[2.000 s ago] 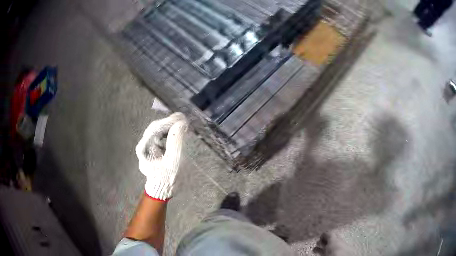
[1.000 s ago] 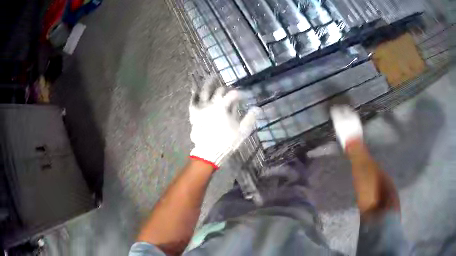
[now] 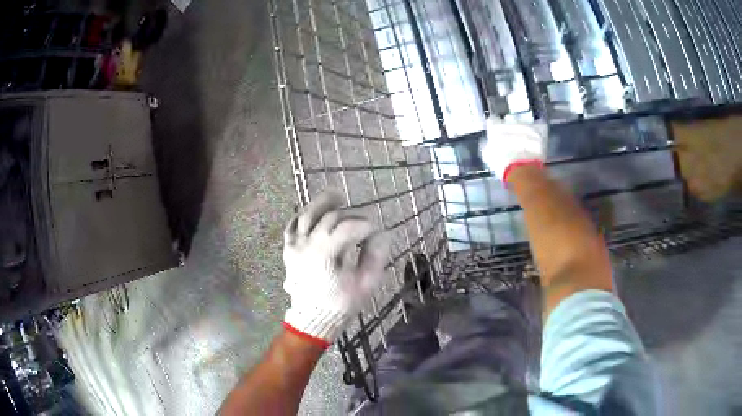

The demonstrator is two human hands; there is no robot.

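My right hand [image 3: 514,146], in a white knitted glove with a red cuff, is over the wire mesh bin. Its fingertips are at the near end of a shiny metal channel [image 3: 490,49]; whether they grip it is unclear. My left hand [image 3: 332,264], gloved the same way, has bent, blurred fingers over the left mesh side [image 3: 346,106] of the bin. I cannot tell if it holds the wire. Long silver-grey channels lie side by side in the bin, with flat grey pieces [image 3: 569,183] crosswise at the near end.
A tan-brown flat piece [image 3: 709,154] lies in the bin's right part. A grey metal cabinet [image 3: 106,187] stands at the left on the speckled floor [image 3: 236,195]. Dark crates [image 3: 49,45] and a yellow item [image 3: 126,63] are at upper left. My legs are close to the bin's near side.
My right hand has moved up and left, from over the flat pieces to a channel's end. My left hand is lower in view. The view has shifted, showing more of the mesh side and cabinet.
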